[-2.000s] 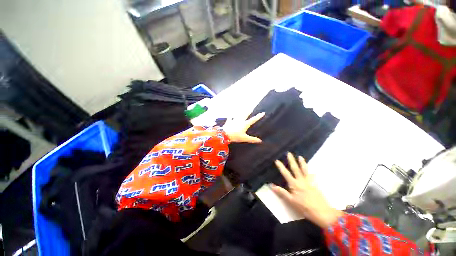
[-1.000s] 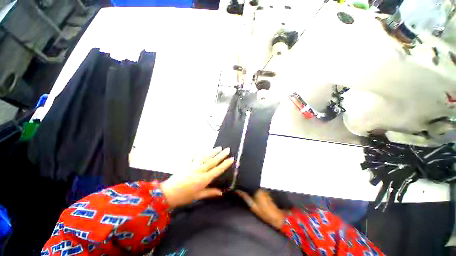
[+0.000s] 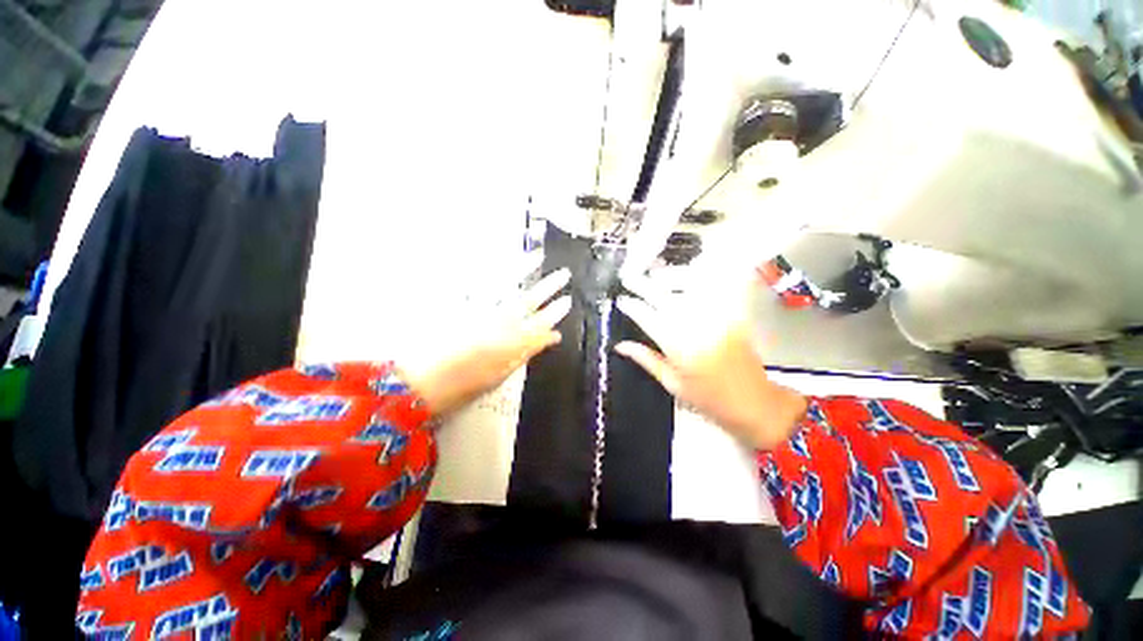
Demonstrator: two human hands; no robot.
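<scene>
A black fabric panel (image 3: 539, 432) lies lengthwise under the sewing machine's presser foot (image 3: 607, 257), its lower end at the table's front edge. A silvery zipper (image 3: 600, 413) runs down its middle. My left hand (image 3: 489, 347) lies flat on the panel's left side, fingers spread, tips just below the foot. My right hand (image 3: 708, 363) rests on the right side, fingertips near the zipper and foot. Neither hand is closed round anything. The needle is too blurred to make out.
The white machine head (image 3: 978, 175) fills the upper right. Red and black snips (image 3: 815, 291) lie on the bed beneath it. A stack of black cut panels (image 3: 188, 276) is at the left of the white table (image 3: 401, 188). A black tangle of strips (image 3: 1065, 407) lies far right.
Both hands have moved up along the panel, from its lower end to beside the presser foot. The right hand has come from the table edge onto the panel. The view has shifted closer.
</scene>
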